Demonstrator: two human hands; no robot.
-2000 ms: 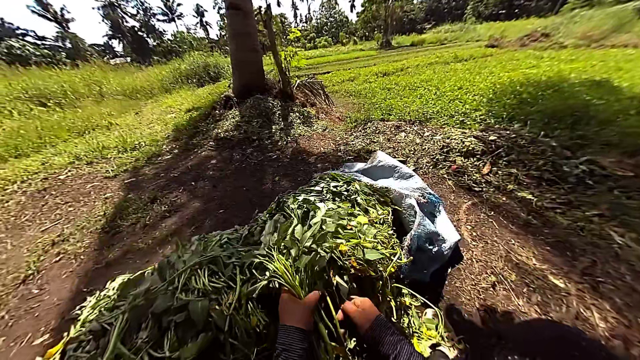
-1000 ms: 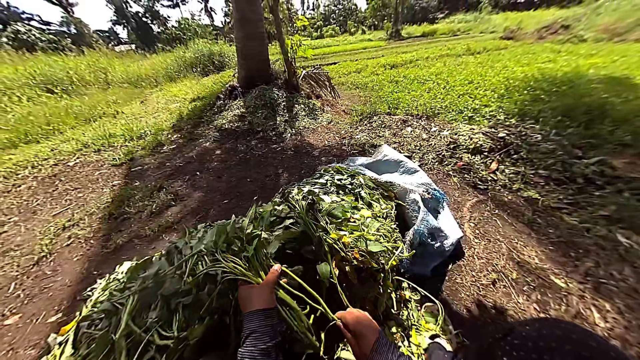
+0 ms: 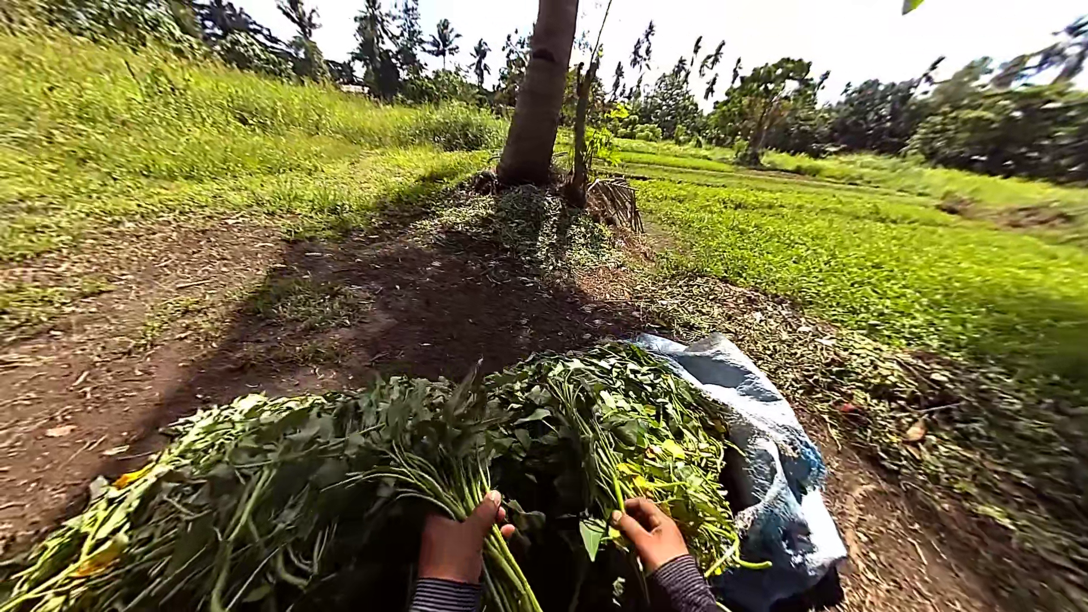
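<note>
My left hand (image 3: 463,540) is closed around a bunch of long green stems (image 3: 455,489), whose dark leaves fan out above it and whose stem ends hang below. To its right, my right hand (image 3: 650,534) pinches a thin green stem between thumb and fingers. Both hands are over a large heap of leafy green cuttings (image 3: 280,501), which spreads to the lower left. Some yellow leaves (image 3: 671,450) show near my right hand. A white and blue plastic sack (image 3: 765,425) lies along the right side of the heap.
Bare soil (image 3: 408,314) with dry litter surrounds the heap. A tree trunk (image 3: 540,102) rises ahead, beside a thinner stem (image 3: 582,127). Plant debris (image 3: 918,408) covers ground on the right. Low green plants (image 3: 850,238) grow beyond, with tall grass (image 3: 212,127) at left.
My left hand has moved away from my right and now holds a bunch of stems apart from it. The view has tilted upward.
</note>
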